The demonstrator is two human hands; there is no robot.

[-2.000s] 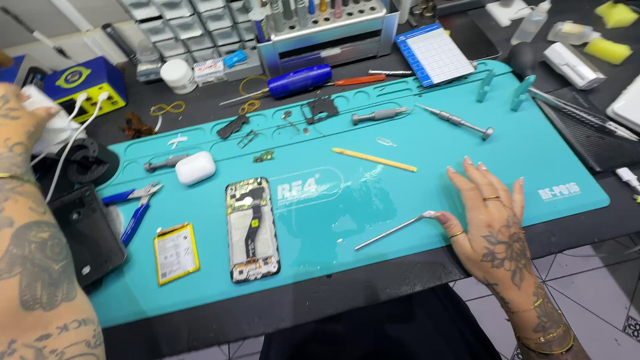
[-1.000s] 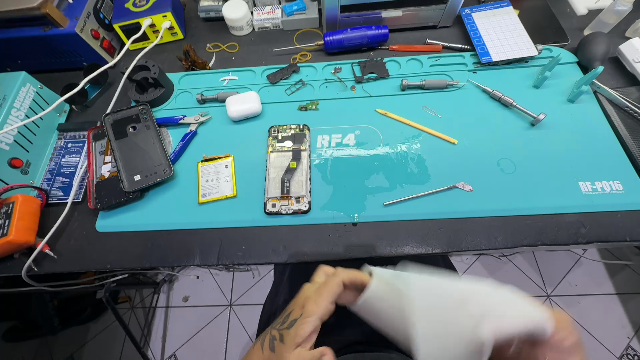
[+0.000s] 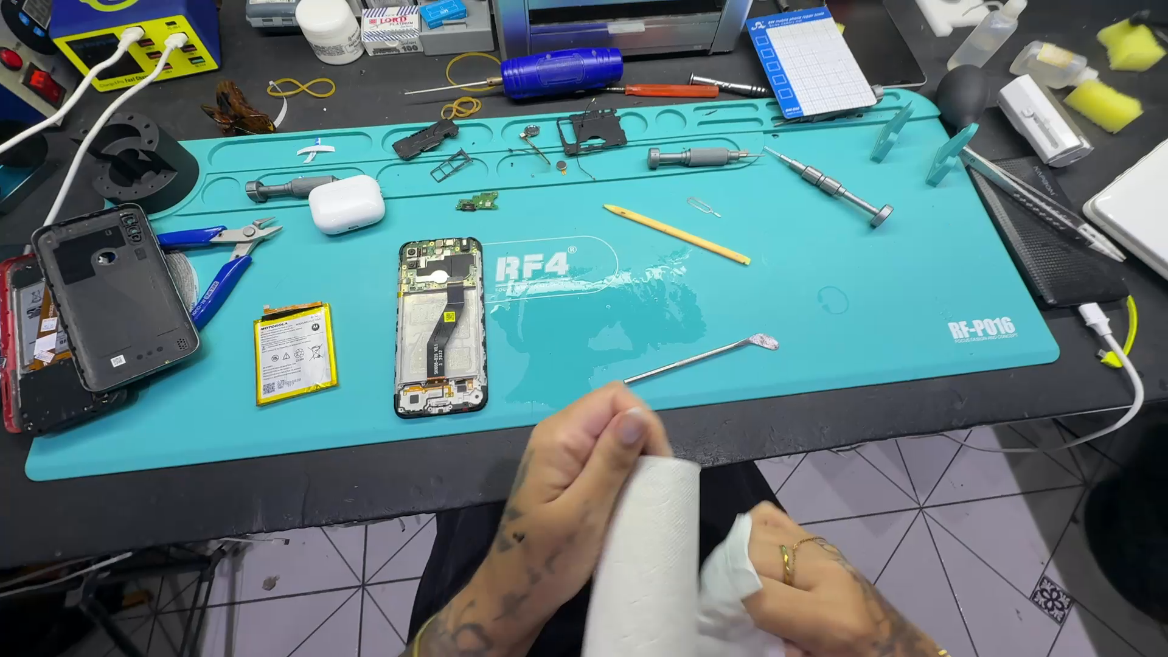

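My left hand is closed around the top end of a white paper towel roll, held upright in front of the bench edge. My right hand grips a loose, crumpled sheet of paper towel just right of the roll. Behind them on the teal silicone repair mat lie a metal spudger, an opened smartphone with a black flex cable, and a yellow-edged phone battery. A wet patch shines on the mat right of the phone. A yellow stick lies above it.
Blue-handled cutters and a detached phone back cover are at the left. A white earbud case, small phone parts and precision screwdrivers line the mat's rear. Tweezers and a white cable lie at the right.
My right hand, empty over the mat two seconds ago, now holds paper towel beyond the front edge. My left hand has come from the far left to the middle and holds the roll.
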